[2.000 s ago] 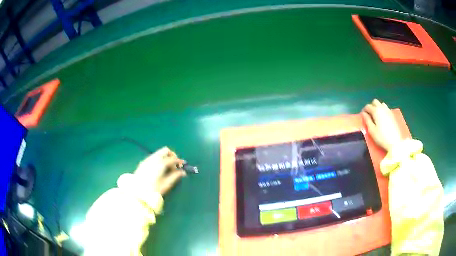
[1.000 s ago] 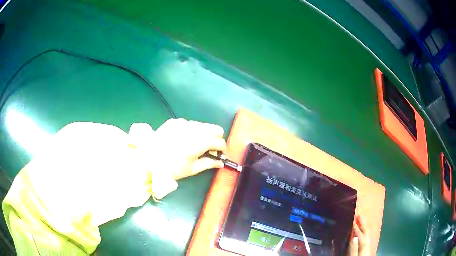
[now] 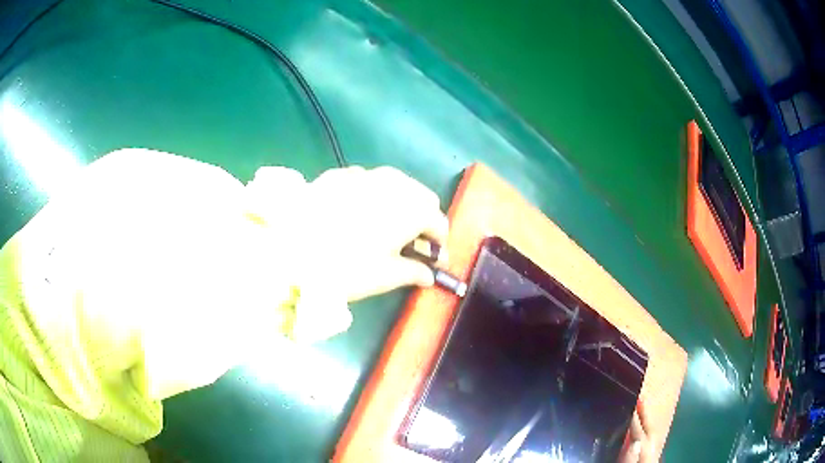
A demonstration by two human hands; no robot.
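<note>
A tablet (image 3: 534,362) with a dark, glossy screen full of reflections lies tilted on an orange foam pad (image 3: 574,267). My left hand (image 3: 389,235) holds a small cable plug (image 3: 449,282) between thumb and fingers, its light tip at the tablet's upper left short edge. I cannot tell if the tip is inserted. The black cable (image 3: 303,86) runs from behind my left hand across the green bench. My right hand (image 3: 640,439) is mostly hidden and cut off at the bottom; only a few fingers show at the tablet's right edge.
Another tablet (image 3: 722,199) lies on an orange pad (image 3: 724,262) at the right. More orange pads (image 3: 775,353) with dark tablets lie beyond it, near the bench's far edge. Blue racking (image 3: 805,136) stands at the upper right.
My left hand has brought the plug from beside the pad to the tablet's edge. The tablet's lit test page has gone dark. The view has turned, and my right hand now shows lower down.
</note>
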